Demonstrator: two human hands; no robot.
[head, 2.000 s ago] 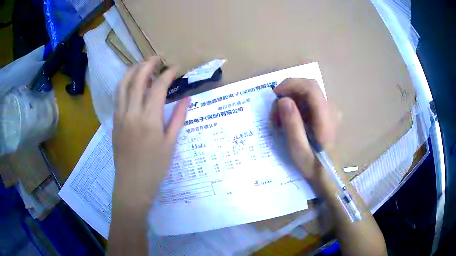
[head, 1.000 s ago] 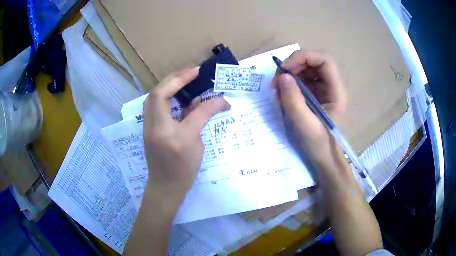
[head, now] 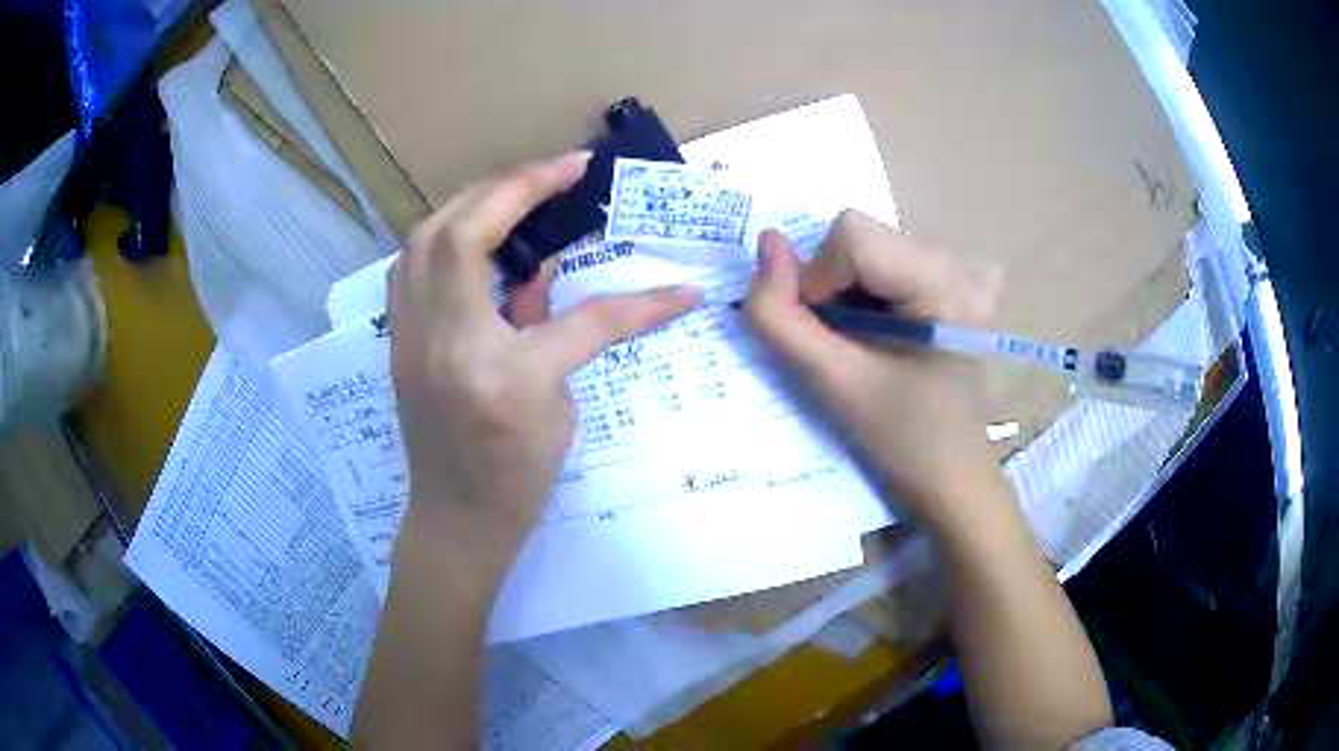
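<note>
My left hand [head: 492,338] holds the black moulded part [head: 565,213] between thumb and fingers, above the top of the printed work order [head: 661,543]. A white printed label [head: 679,203] hangs from the part's right side. My right hand [head: 881,352] holds a clear-barrelled gel pen [head: 1013,349] with a dark grip. Its tip is at the sheet's upper rows, just right of my left index finger or thumb; contact with the paper cannot be told. Handwriting shows on the sheet. Another printed page shows partly under it at the left.
A dense table sheet [head: 242,514] lies at the lower left on the yellow tabletop [head: 140,352]. Brown cardboard [head: 940,118] lies under the papers. White ridged sheets [head: 250,206] are at the left. A whitish wrapped cylinder [head: 52,338] stands at the left edge, with dark items above it.
Over two seconds my left hand has taken hold of the black part and turned its label into view. Since one second ago, the pen has swung flatter and its tip has moved down and left onto the rows.
</note>
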